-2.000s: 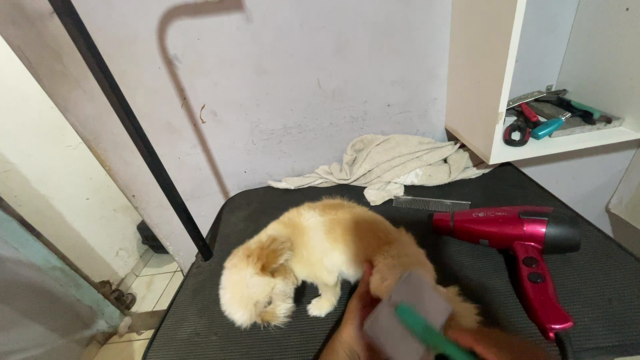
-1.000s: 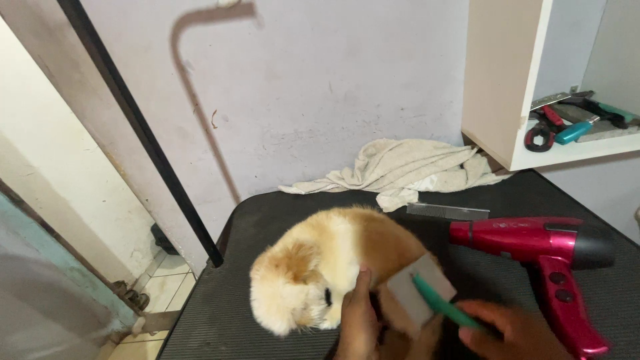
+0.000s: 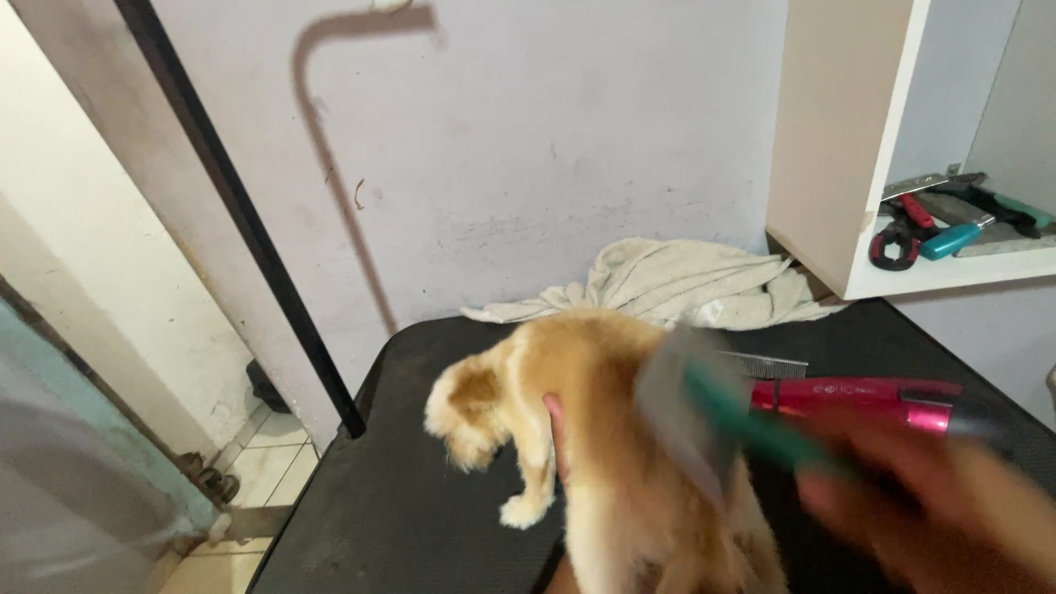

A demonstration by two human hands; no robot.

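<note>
A small tan and cream dog [image 3: 606,396] stands on the black grooming table [image 3: 363,503], its rear toward me and its head low at the left. My left hand [image 3: 558,437] is mostly hidden behind the dog; a finger shows against its side, and whether the hand grips is not visible. My right hand [image 3: 924,487], blurred by motion, holds the green handle of a slicker brush [image 3: 701,404], whose grey head is at the dog's right flank. Behind the brush lie a metal comb [image 3: 767,365] and a red hair dryer [image 3: 858,394], partly hidden by my right hand.
A crumpled beige towel [image 3: 685,280] lies along the table's back edge by the wall. A black upright post [image 3: 239,214] rises at the table's left. At the upper right, a white shelf [image 3: 949,280] holds grooming tools, among them a teal-handled one [image 3: 950,241].
The dog was curled low on the table one second ago and now stands with its rear raised. My left hand has gone mostly out of sight behind it.
</note>
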